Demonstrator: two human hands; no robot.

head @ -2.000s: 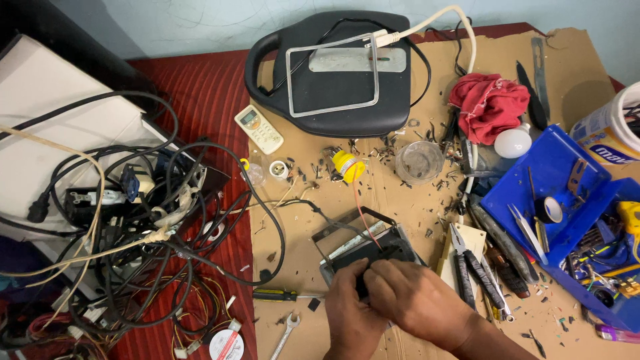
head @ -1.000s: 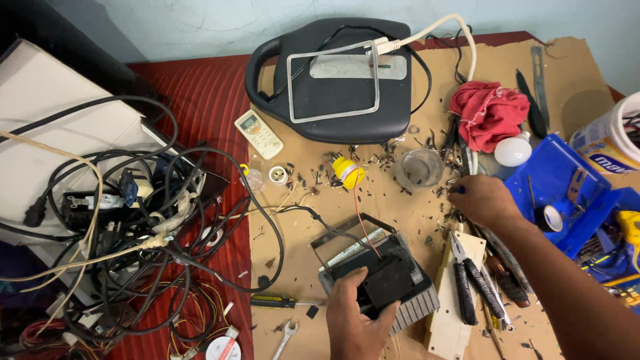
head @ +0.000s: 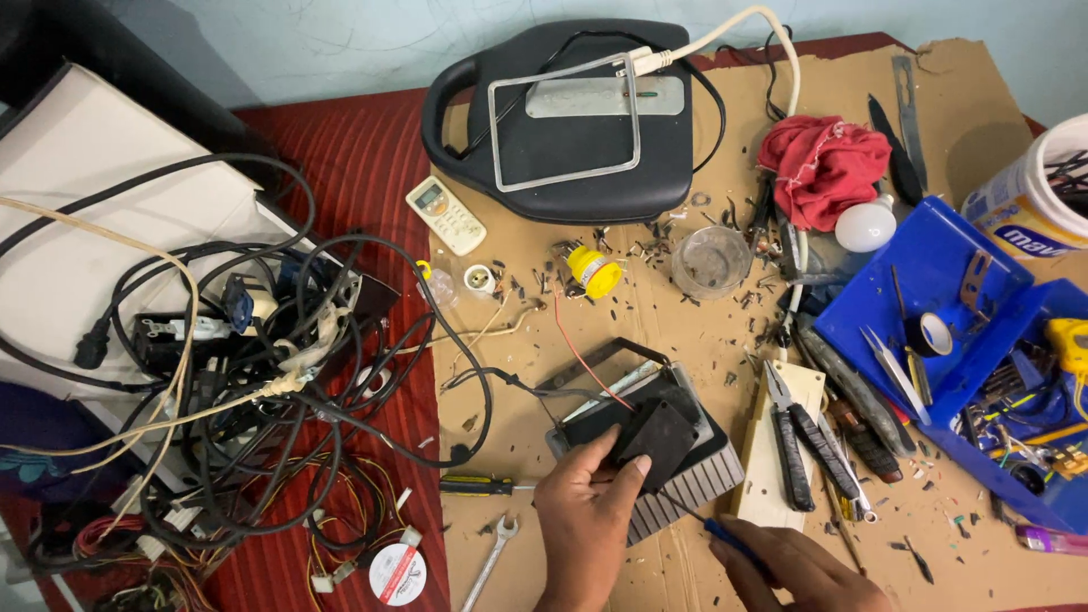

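My left hand (head: 595, 510) grips a small black box (head: 659, 442) between thumb and fingers, over a grey finned metal housing (head: 714, 472) with a bracket. A red wire runs from the box toward a yellow round part (head: 595, 270). In my right hand (head: 790, 565) is a screwdriver with a blue handle (head: 735, 544); its shaft reaches to the lower edge of the black box. Whether the tip sits in a screw cannot be told. To the left lie a yellow-and-black screwdriver (head: 476, 484) and a wrench (head: 493, 561).
Pliers (head: 803, 442) rest on a pale block at the right, beside a blue toolbox (head: 918, 297). A glass dish (head: 712, 262), red cloth (head: 823, 170) and light bulb (head: 865, 225) stand farther back. Tangled black cables (head: 340, 425) fill the left; a black case (head: 586, 161) lies at the back.
My right hand, a second ago at the debris beside the toolbox, has come down to the housing and now holds the blue screwdriver. My left hand still holds the black box.
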